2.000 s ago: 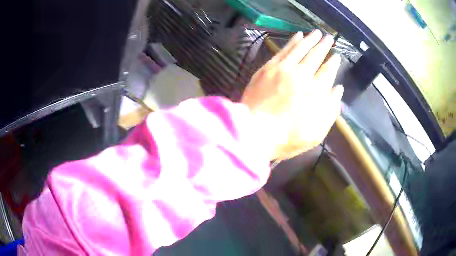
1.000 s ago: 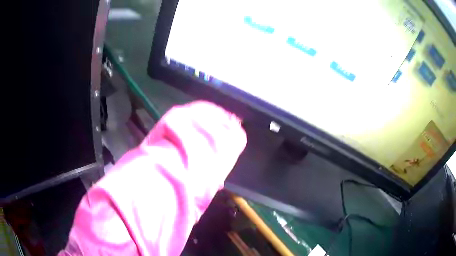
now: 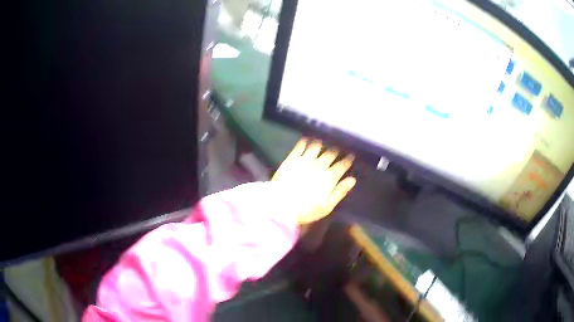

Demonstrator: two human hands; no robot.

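My left hand (image 3: 313, 182) reaches in from the lower left in a pink sleeve (image 3: 201, 251). Its back faces me, its fingers are spread, and no held object shows. The fingertips are just below the lower frame of a computer monitor (image 3: 403, 82); I cannot tell if they touch it. The bright, tilted screen shows a white window with small blue buttons and a yellowish background at its right. My right hand is not in view.
A large black panel (image 3: 101, 119) with a metal edge fills the left. A green surface (image 3: 252, 75) lies behind my hand. A yellow-brown edge strip (image 3: 390, 270), dark cables (image 3: 462, 258) and a black object (image 3: 554, 258) are at the lower right.
The camera view has swung, bringing the monitor into view. My left hand, hidden or blurred one second ago, shows again near the monitor's lower frame, smaller than two seconds ago.
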